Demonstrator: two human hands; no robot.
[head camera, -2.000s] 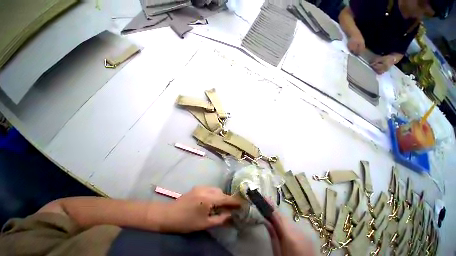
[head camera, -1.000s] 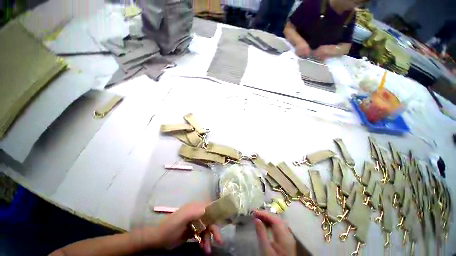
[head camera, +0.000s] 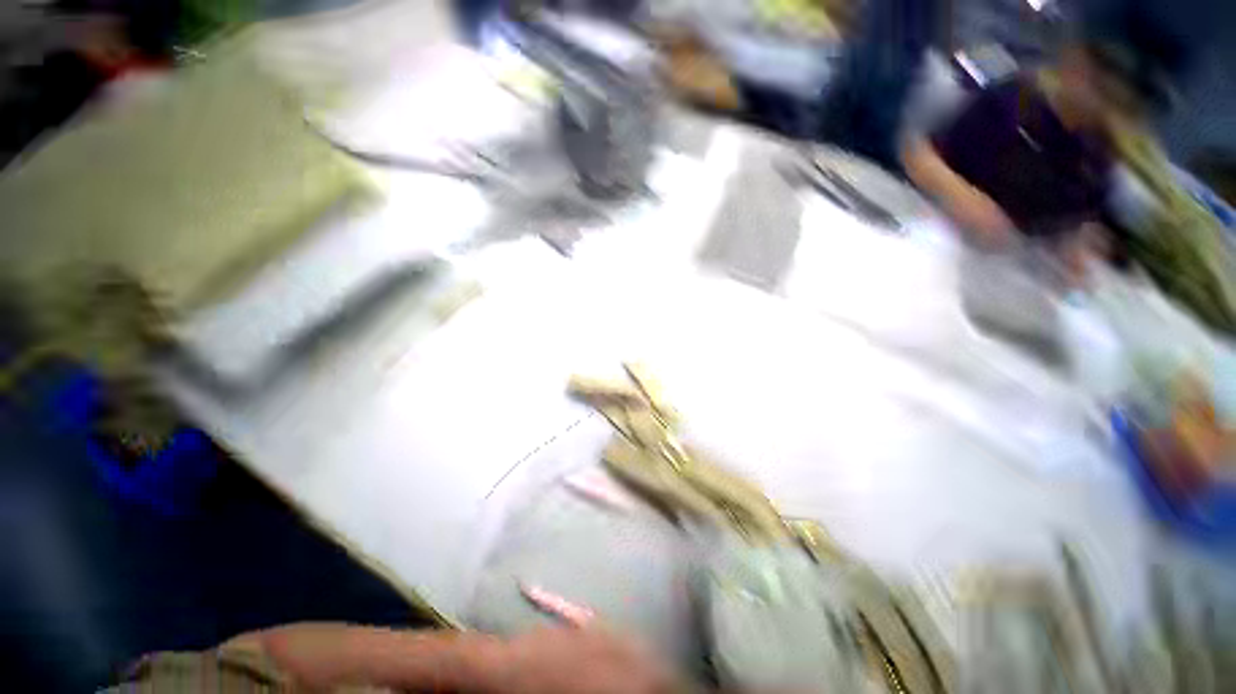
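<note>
The view is strongly blurred. My left hand (head camera: 590, 660) and forearm lie along the bottom edge, cut off by it; whether it holds anything cannot be told. My right hand is not in view. The whitish-green plastic-wrapped block (head camera: 770, 610) is to the right of my left hand, near the bottom edge. Tan strap tabs (head camera: 678, 481) lie in a loose heap beyond the block, with blurred metal parts. Two pinkish guide strips, a near one (head camera: 556, 605) and a far one (head camera: 596, 488), lie left of the heap.
More tan tabs (head camera: 1010, 590) lie at lower right. A blue tray (head camera: 1145, 475) with an orange container is at the right edge. Yellow-khaki panels (head camera: 203, 176) are stacked at upper left. A person (head camera: 1030, 156) sits across the table. Blue crates (head camera: 156, 468) are below the table's left edge.
The camera has swung left, so the table things sit lower and further right. My right hand and the tab held in my left hand no longer show. Blue crates have come into fuller view.
</note>
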